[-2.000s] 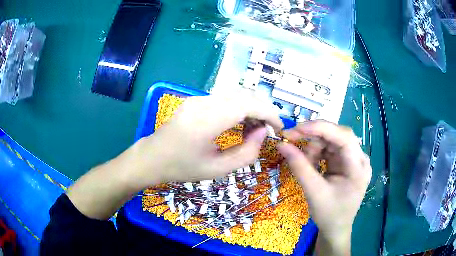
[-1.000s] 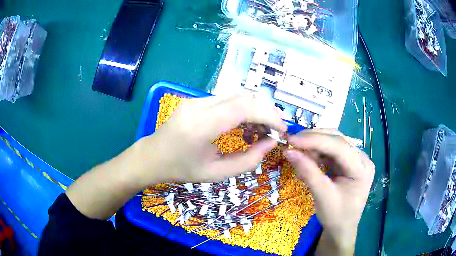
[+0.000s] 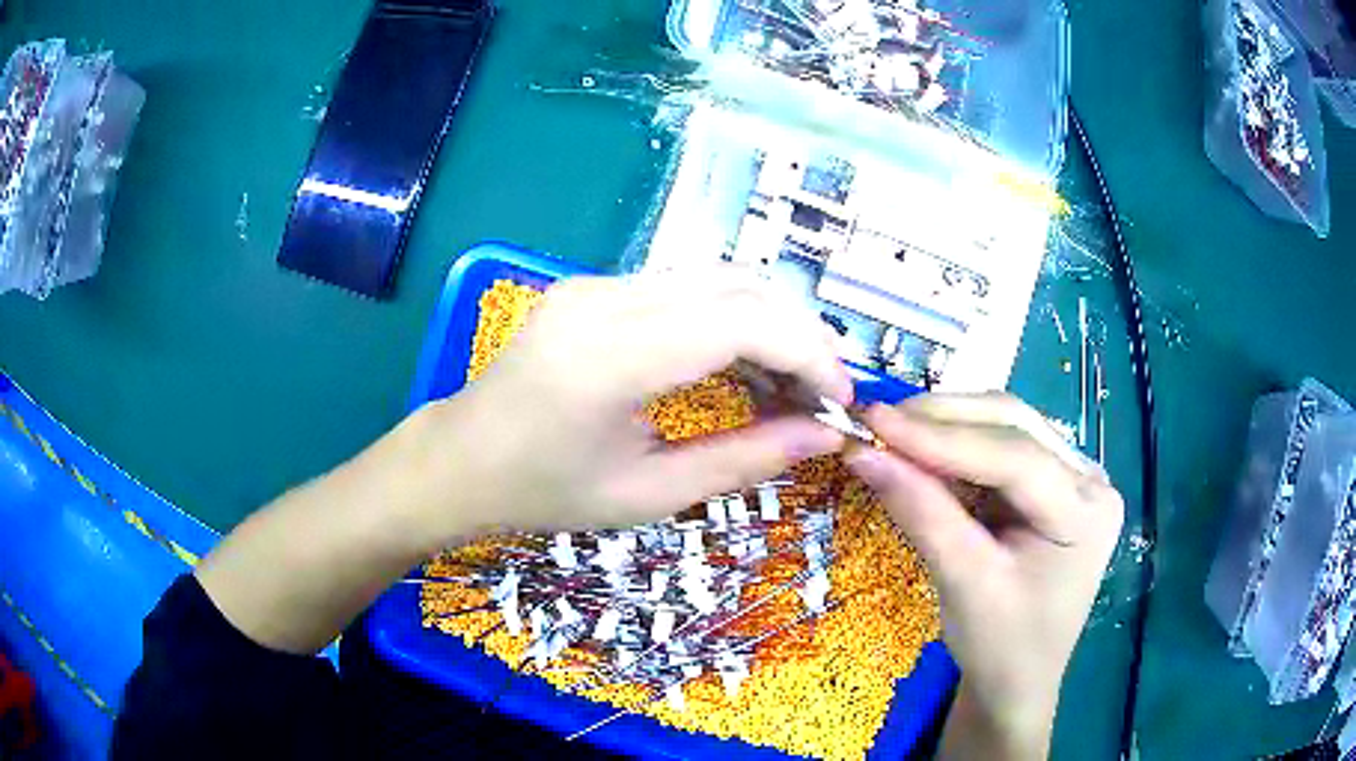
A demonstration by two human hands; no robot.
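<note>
My left hand [image 3: 654,402] is above the blue tray [image 3: 442,345], its thumb and index finger pinching a small white-ended wire lead [image 3: 842,421]. My right hand [image 3: 996,520] meets it from the right, its thumb and index finger closed at the lead's tip on a tiny orange part [image 3: 873,440]. The fingertips hide most of both pieces. Under the hands the tray holds loose orange-yellow small parts [image 3: 833,677], with a heap of white-ended wire leads [image 3: 640,587] lying on them.
Beyond the tray stand a white fixture with metal blocks [image 3: 907,275] and a clear box of leads [image 3: 1011,89]. A black glossy rectangle [image 3: 379,149] lies upper left. A black cable [image 3: 1133,342] and thin metal sticks [image 3: 1090,379] lie right. Clear side boxes [image 3: 67,179] stand at both edges.
Both hands have shifted slightly right and down, still pinched together. The white end now shows more between the fingertips.
</note>
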